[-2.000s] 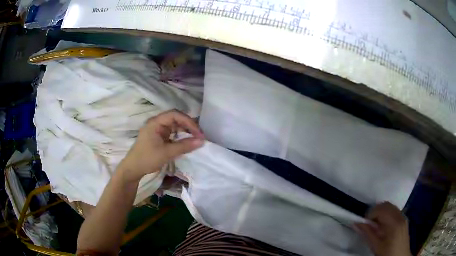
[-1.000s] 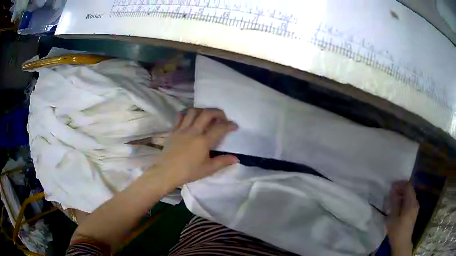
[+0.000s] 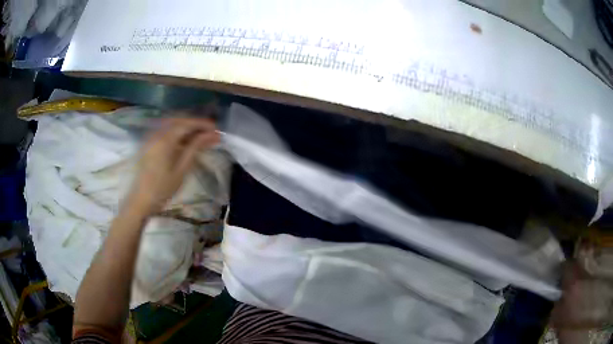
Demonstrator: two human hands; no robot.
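My left hand [image 3: 171, 158] is blurred over the work heap and pinches the left end of a white fabric panel [image 3: 349, 195]. The panel is stretched slantwise across my lap, lifted and blurred. My right hand [image 3: 583, 295] is a blur at the panel's right end, near the right edge of the picture; its fingers cannot be made out. A second white cut piece [image 3: 363, 285] lies flat on my lap below the held panel, with a thin seam line across it.
The white table [image 3: 282, 74] with a printed scale runs across the top. A work heap [image 3: 74, 195] of crumpled white cloth lies on the left beside a yellow frame bar [image 3: 70, 106]. A white cloth corner hangs at the table's right edge.
My left hand has moved up and left and now holds the upper panel's end. That panel has lifted off my lap and narrowed. My right hand has moved right. The lower piece lies flatter.
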